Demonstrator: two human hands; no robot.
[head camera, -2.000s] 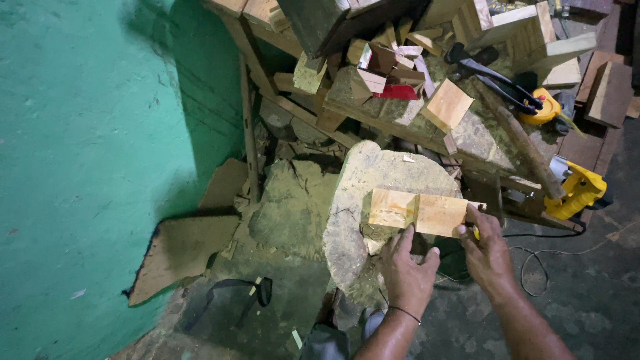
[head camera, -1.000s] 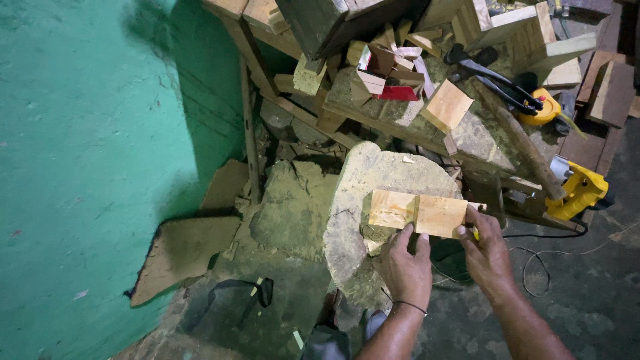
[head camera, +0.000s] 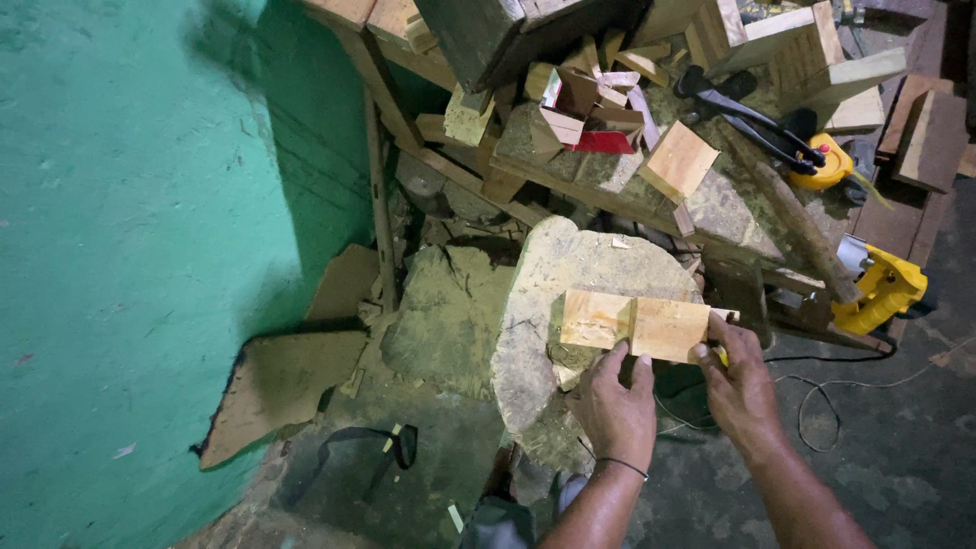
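Observation:
Two light wooden blocks lie end to end above a sawdust-covered log stump (head camera: 526, 320). The left block (head camera: 597, 319) has a rough, chipped face; the right block (head camera: 669, 329) is smooth, and a narrow seam parts them. My left hand (head camera: 619, 404) touches their lower edge near the seam with its fingertips. My right hand (head camera: 738, 374) grips the right end of the right block between thumb and fingers. A small yellow thing, partly hidden, shows by the right fingers. How the blocks are supported underneath cannot be seen.
Beyond the stump, a dusty workbench (head camera: 564, 183) holds a loose wooden block (head camera: 679, 162), a torn cardboard box (head camera: 591, 103), black-handled pincers (head camera: 751, 122) and a yellow tape measure (head camera: 826, 162). A yellow power tool (head camera: 881, 290) is at right, with cables on the floor. A green wall (head camera: 137, 229) bounds the left.

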